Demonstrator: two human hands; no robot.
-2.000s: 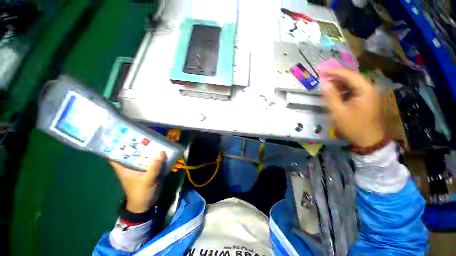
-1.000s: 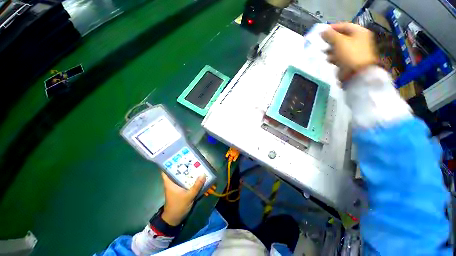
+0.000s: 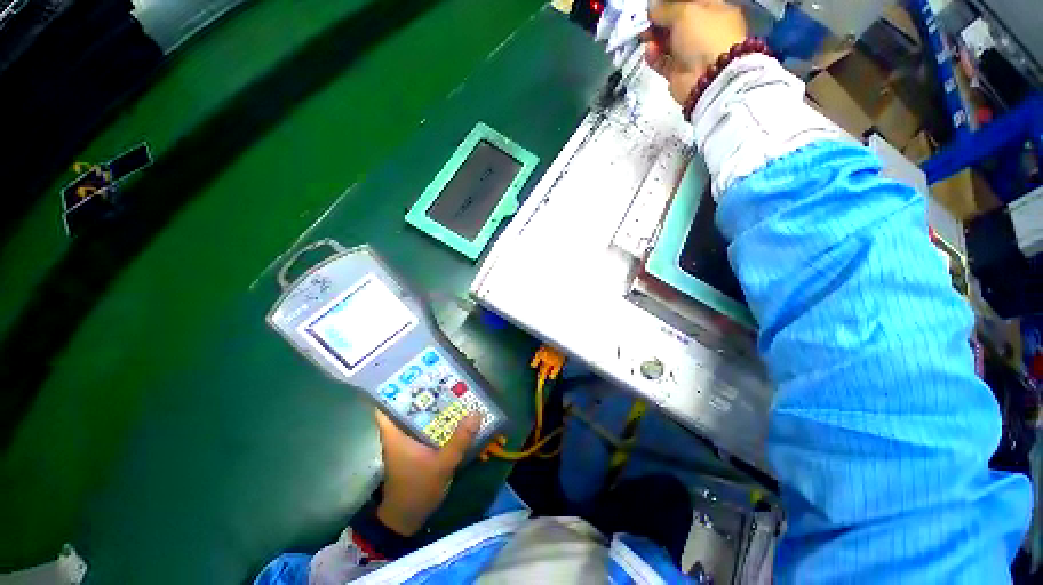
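Note:
My left hand (image 3: 421,469) holds the grey teach pendant (image 3: 383,349) by its lower end, thumb on the keys, screen lit. My right hand (image 3: 700,40) is at the top, beyond the back of the machine bed, closed on a crumpled white tissue (image 3: 623,25). A teal pressing frame (image 3: 669,257) lies over the fixture on the machine bed, partly hidden by my right sleeve. A second teal frame (image 3: 511,194) with a dark panel in its window lies left of the bed on the green surface.
The white machine bed (image 3: 549,274) has a round button (image 3: 652,369) near its front edge. An orange cable (image 3: 541,400) hangs below that edge. Small black-and-yellow parts (image 3: 101,189) lie far left on the green surface (image 3: 229,286). Cartons (image 3: 860,97) and blue racks stand right.
My right hand has moved up and left past the fixture, and its sleeve now covers part of the fixture. The pendant stays in my left hand. Since the oldest frame, the view has swung left.

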